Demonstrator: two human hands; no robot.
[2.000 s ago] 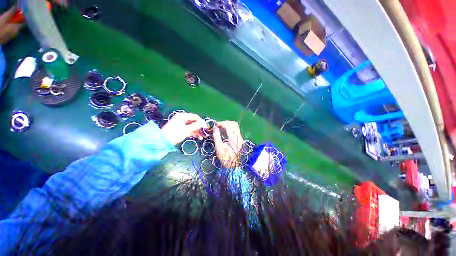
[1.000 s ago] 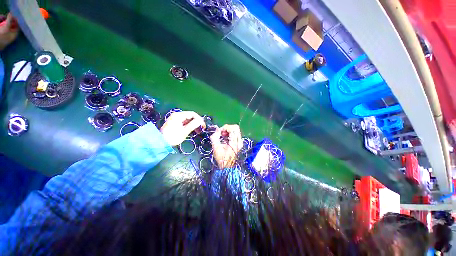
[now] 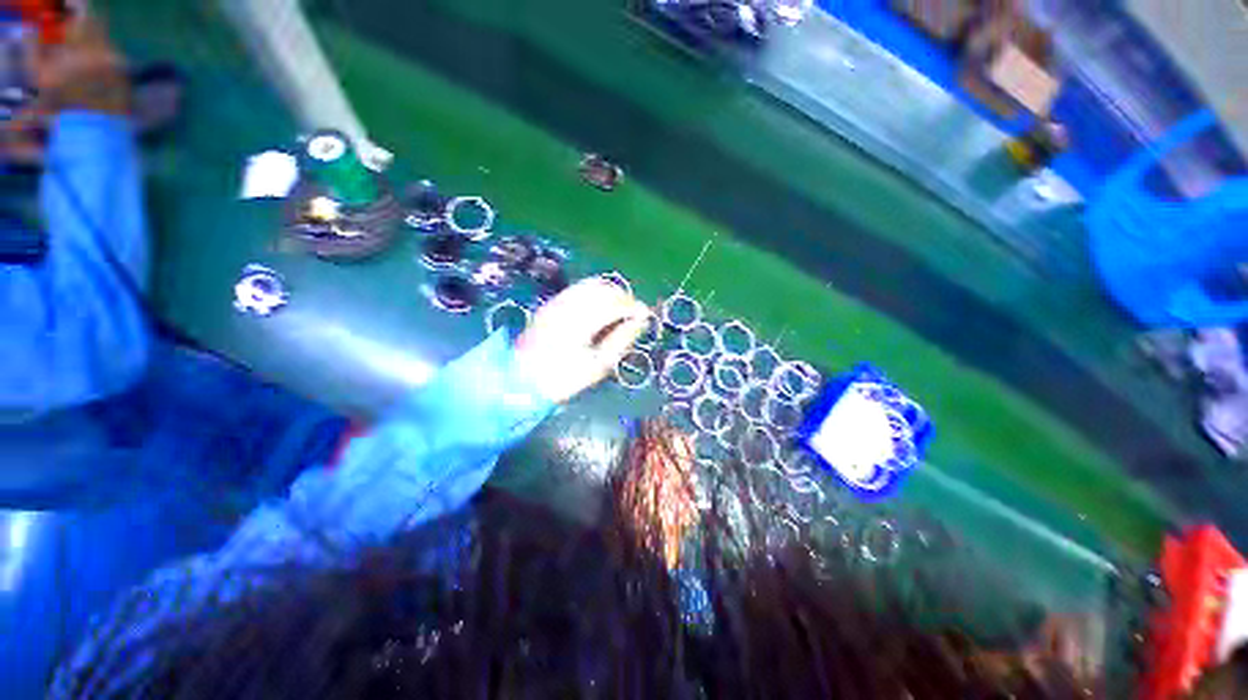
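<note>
My left hand (image 3: 582, 335) is over the bench beside the open rings, fingers curled together, with a small dark thing showing between them; what it holds is blurred. My right hand (image 3: 660, 486) is lower, near the bench edge, partly covered by hair and blurred; its fingertips are hidden. Several thin silvery rings (image 3: 683, 373) lie spread to the right of my left hand. The blue tray (image 3: 865, 435) with white rings is right of them. Dark round bodies (image 3: 453, 291) lie in a cluster left of my left hand, with an open ring (image 3: 470, 216) beside them.
A round dark dish (image 3: 340, 233), a green roll (image 3: 329, 148) and a white scrap (image 3: 270, 174) are at the left. A silvery round unit (image 3: 260, 290) sits near the left edge. A single dark piece (image 3: 600, 171) lies farther back. A neighbour's blue sleeve (image 3: 93, 260) is far left; a red crate (image 3: 1193, 615) is lower right.
The view has shifted, so the bench things appear farther right. My right hand has drawn away from my left hand toward the wearer, uncovering more rings. More of the neighbour's sleeve shows.
</note>
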